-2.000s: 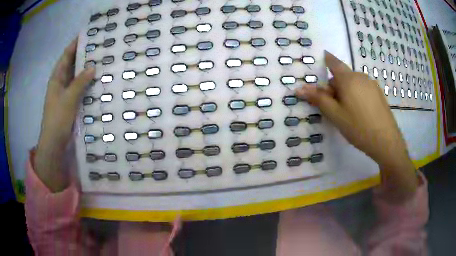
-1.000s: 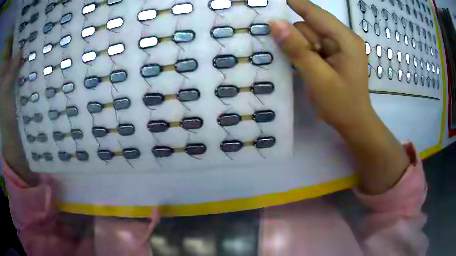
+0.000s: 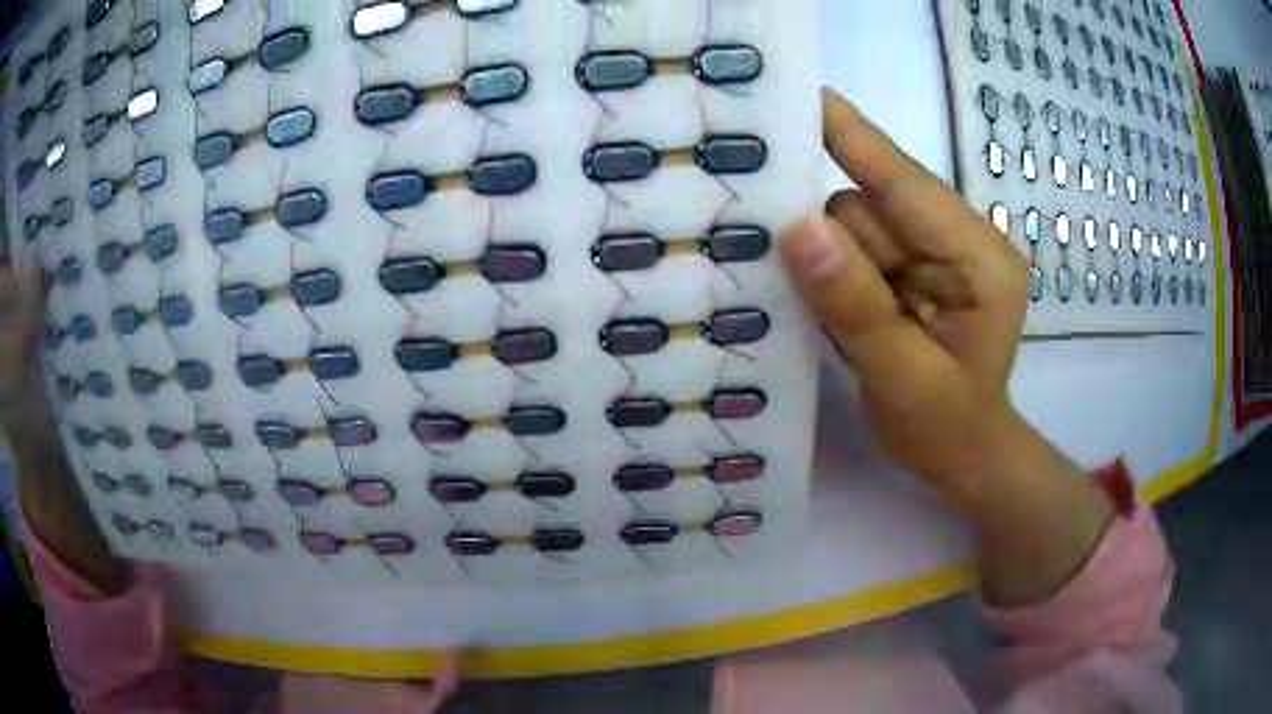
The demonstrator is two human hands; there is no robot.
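Observation:
A white foam board [image 3: 558, 300] fills the left and middle of the view. It is held up and tilted towards the camera. Rows of dark-grey rounded miniature speakers [image 3: 518, 262] sit on it, joined in pairs by tan strips, with fine wire leads. My right hand [image 3: 928, 279] grips the board's right edge, thumb on the face and fingers behind. My left hand [image 3: 31, 405] is at the board's left edge, blurred and partly cut off by the picture's rim; its fingers are mostly hidden.
A second loaded board [image 3: 1102, 310] lies on the white bench at the right, inside yellow tape [image 3: 614, 653]. Beyond it, past red tape, a dark layered stack [image 3: 1246, 223] stands at the far right. Pink sleeves show at the bottom.
The held board has been raised closer to the camera and shifted left, and more lower rows show than a second ago. My right thumb has moved down along its edge.

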